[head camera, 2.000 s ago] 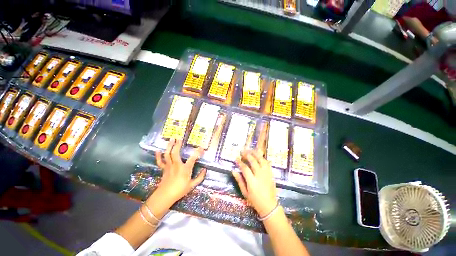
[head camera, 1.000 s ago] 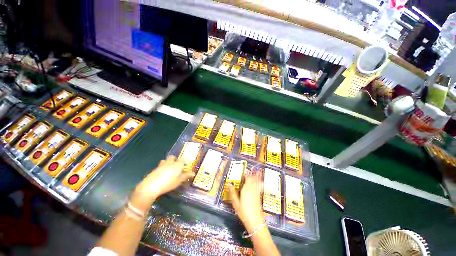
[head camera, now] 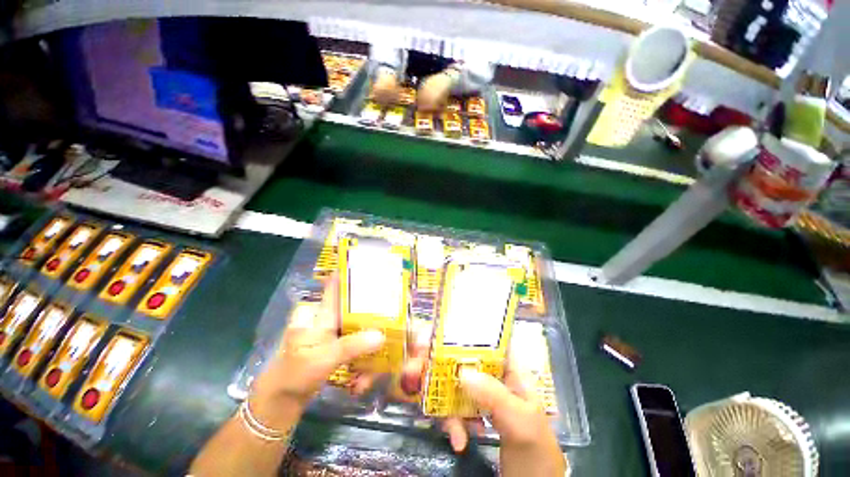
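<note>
My left hand (head camera: 312,354) holds a yellow keypad phone (head camera: 376,289) upright, its screen lit white and facing me, thumb on the lower front. My right hand (head camera: 508,401) holds a second yellow keypad phone (head camera: 477,312), tilted slightly right, its screen also lit white, thumb on the keypad. Both phones are raised over the clear plastic tray (head camera: 571,410) and hide much of it. More yellow phones show in the tray behind and beside them. The fingers behind the held phones are partly hidden.
Left is another clear tray (head camera: 219,270) of phones lying backs up. A monitor (head camera: 154,98) stands behind it. Right are a small dark block (head camera: 620,351), a dark smartphone (head camera: 664,433), a cream fan (head camera: 753,442) and a metal post (head camera: 666,228). Another person's hands (head camera: 433,90) are across the bench.
Both hands have lifted a phone each from the tray and brought them up towards the camera. Another person's hands have appeared at the far trays. The view has shifted.
</note>
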